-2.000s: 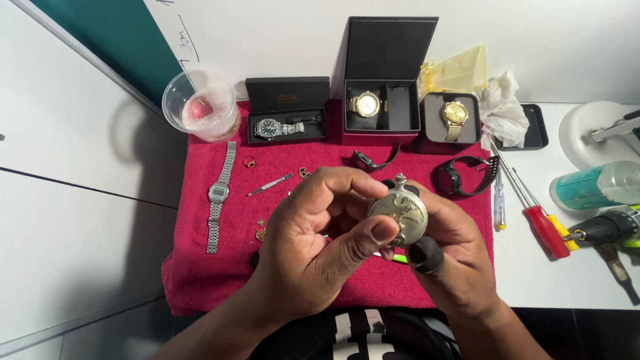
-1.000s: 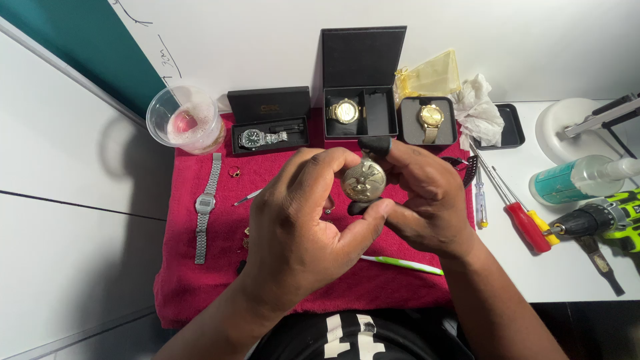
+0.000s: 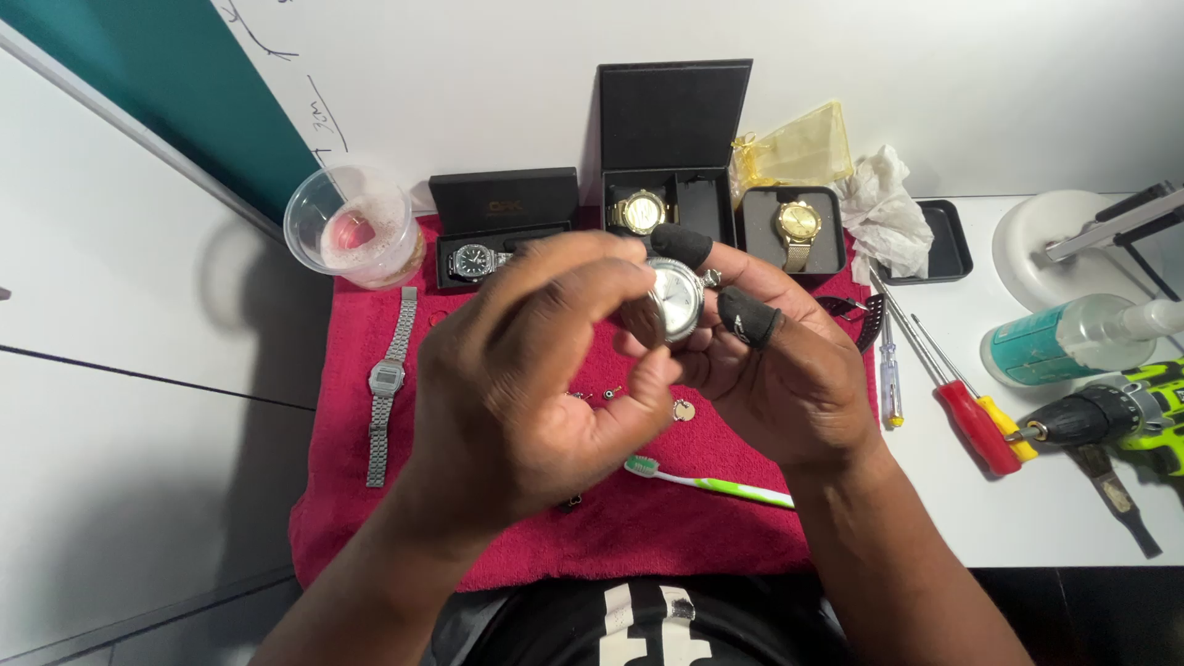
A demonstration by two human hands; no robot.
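A silver-coloured pocket watch (image 3: 680,301) is between my hands, its pale dial showing and its cover swung toward the left. My right hand (image 3: 786,379) grips the case near the crown, with black finger cots on the thumb and a finger. My left hand (image 3: 546,370) has its fingertips at the left edge of the cover; whether they grip it is hard to tell. Beneath the hands, a red towel (image 3: 703,555) bears a green and white toothbrush (image 3: 721,486), a small round metal piece (image 3: 684,410) and tiny jewellery pieces (image 3: 609,393). A silver digital wristwatch (image 3: 386,376) lies at the left.
Boxed watches (image 3: 640,213) line the back beside a plastic cup (image 3: 351,227) of foamy liquid. At the right are a crumpled tissue (image 3: 888,213), a red-handled screwdriver (image 3: 978,430), a spray bottle (image 3: 1064,338), a power drill (image 3: 1110,407) and a white lamp base (image 3: 1054,240).
The pocket watch was closed in both earlier frames; its cover is now swung out and the dial shows. My left fingers have moved to the cover's edge.
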